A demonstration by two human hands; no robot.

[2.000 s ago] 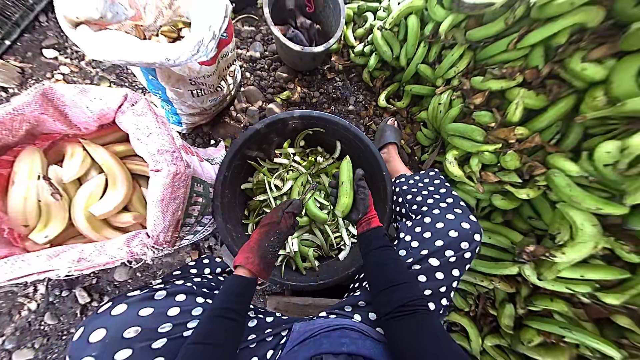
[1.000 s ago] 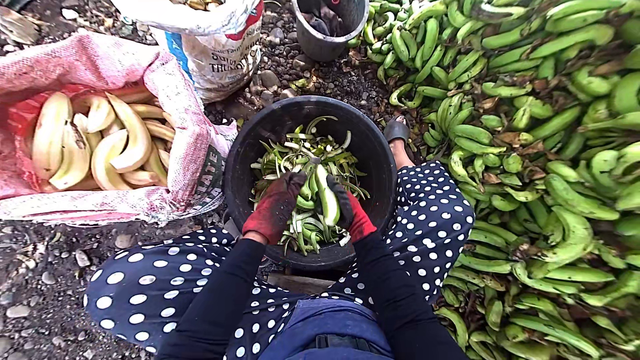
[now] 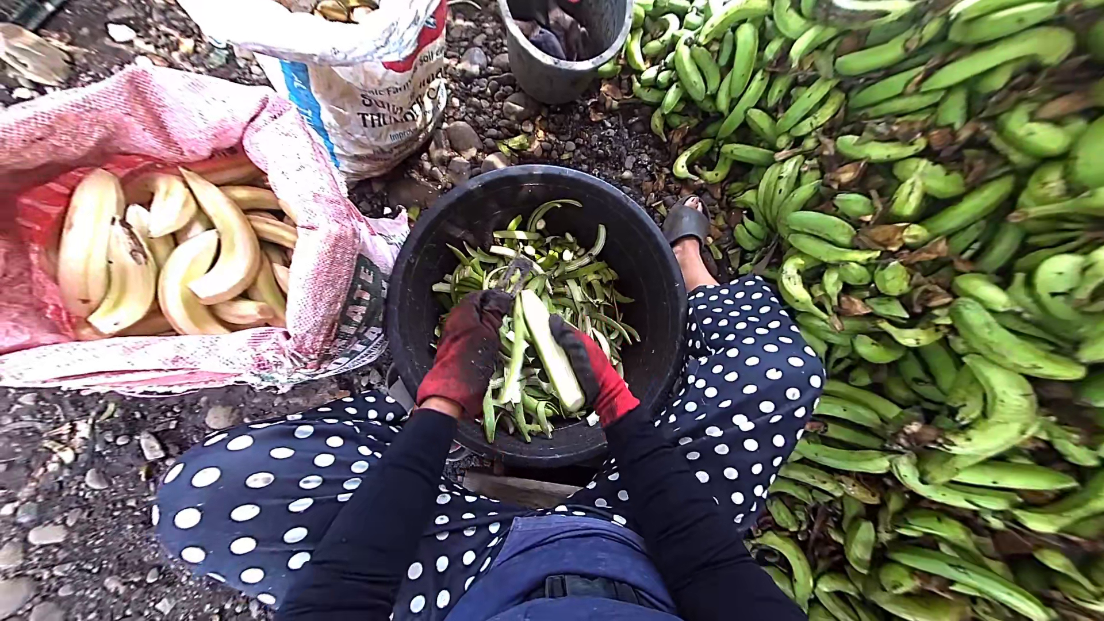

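Note:
My left hand [image 3: 473,349], in a red and dark work glove, is closed at the left of a mostly peeled pale banana [image 3: 552,352]; a small dark tool [image 3: 516,274] pokes out above its fingers. My right hand [image 3: 593,366], gloved alike, grips the banana from the right. A strip of green peel [image 3: 515,358] hangs beside the fruit. Both hands are over a black round tub [image 3: 655,285] holding a heap of green peels [image 3: 595,297].
At the left, a pink woven sack [image 3: 302,181] holds peeled bananas [image 3: 228,250]. Behind stand a white sack [image 3: 371,103] and a grey bucket [image 3: 561,82]. Green bananas [image 3: 1000,336] are heaped along the right. A sandalled foot [image 3: 687,226] rests beside the tub on stony ground.
The banana in my right hand was green-skinned two seconds ago and now shows mostly pale flesh. The hands remain over the tub.

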